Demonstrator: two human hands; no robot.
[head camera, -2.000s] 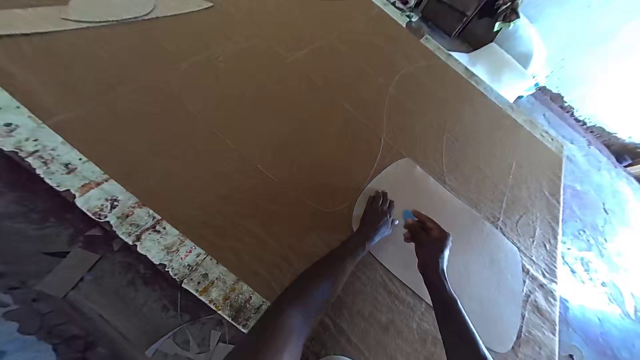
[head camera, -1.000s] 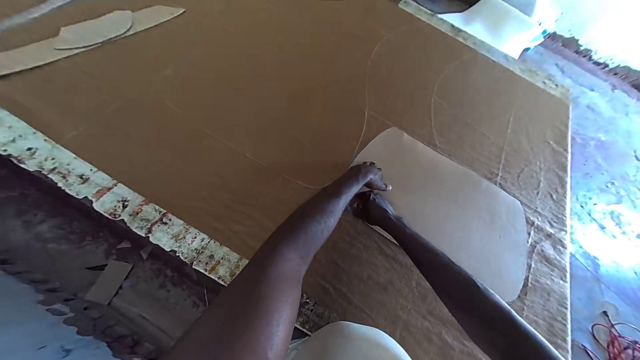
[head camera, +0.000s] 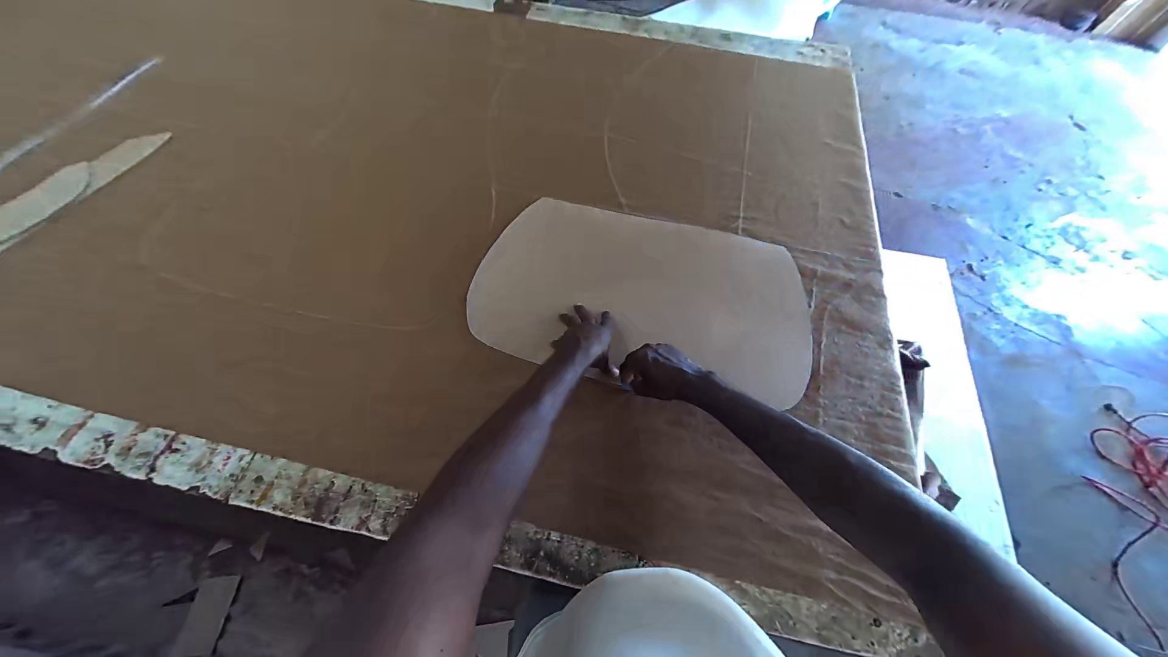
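Note:
A pale flat template with rounded corners (head camera: 675, 283) lies on brown sheet material (head camera: 319, 246) that covers the table. My left hand (head camera: 585, 338) presses on the template close to its near edge, its fingers spread. Just right of it, my right hand (head camera: 659, 371) is closed at that same edge around a small thing, mostly hidden by the fingers; a bluish bit shows beneath them. Thin light lines mark the brown sheet beyond the template and to its left.
Narrow pale cut pieces (head camera: 87, 182) lie at the far left near a light straight strip (head camera: 82, 109). The table's stained edge (head camera: 228, 470) runs along the near side. A white board (head camera: 949, 383) stands right of the table, and a red cable (head camera: 1141, 456) lies on the floor.
My right hand has moved from the template's surface to its near edge, then along that edge. My left hand is spread flat again beside it. The view has turned.

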